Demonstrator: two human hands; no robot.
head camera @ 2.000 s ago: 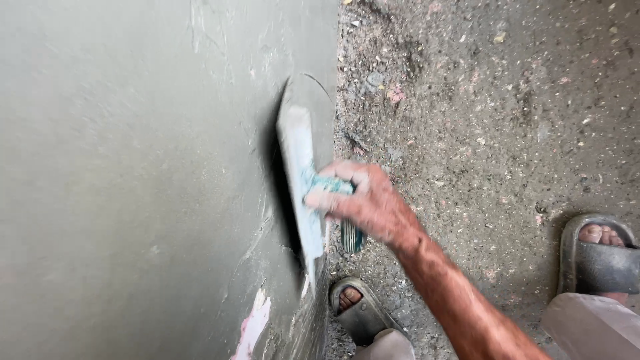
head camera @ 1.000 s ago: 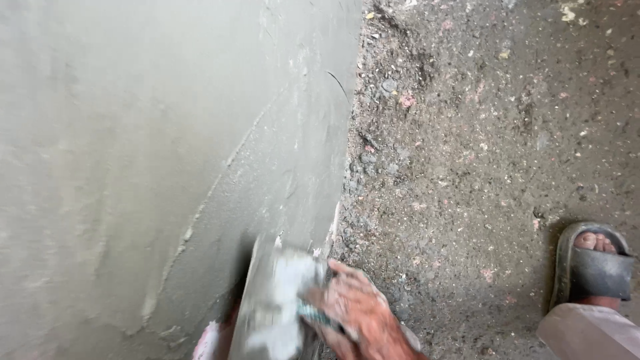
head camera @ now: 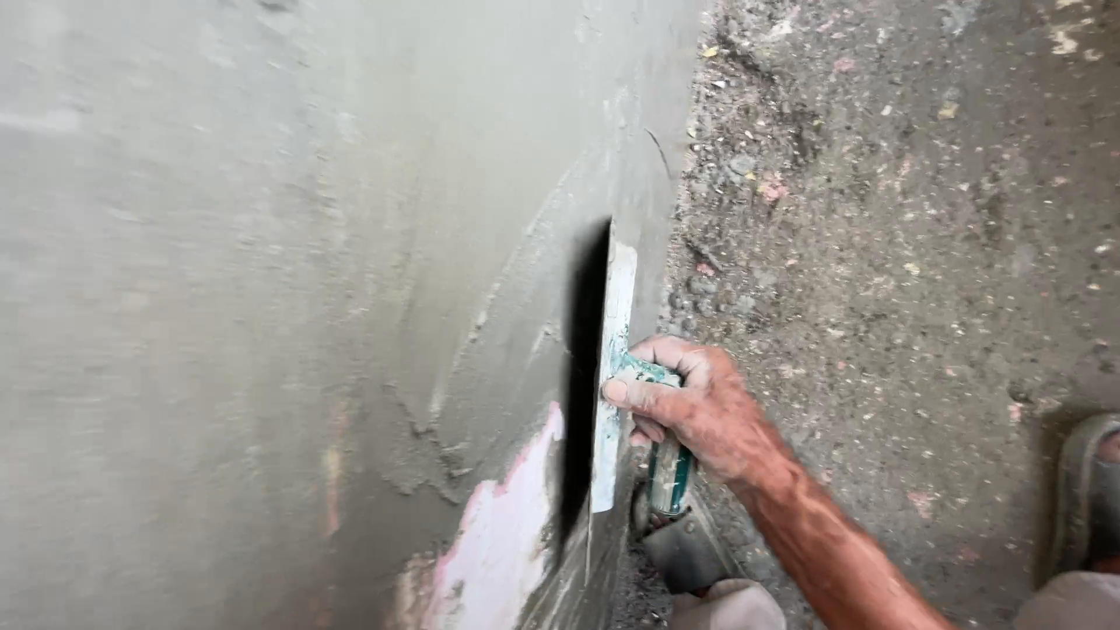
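My right hand (head camera: 691, 398) grips the green handle of a plastering trowel (head camera: 617, 350), its thumb lying along the plaster-smeared back. The long blade is seen nearly edge-on, upright in the view, close to the wall's lower part, with a dark shadow to its left. Whether the whole blade touches the wall cannot be told. Wet grey plaster (head camera: 262, 262) covers most of the wall and bears ridges and streaks. Below and left of the trowel, a pinkish-white patch (head camera: 503, 534) shows without grey plaster. My left hand is out of view.
Rough, gritty ground (head camera: 919, 289) strewn with small debris runs along the wall's base on the right. A sandalled foot (head camera: 687, 547) stands near the wall below the trowel; another sandal (head camera: 1081, 499) is at the right edge.
From one second ago, my right hand and the trowel have moved up in the view. The blade faced the camera more broadly then and now appears edge-on. The pinkish-white patch shows more.
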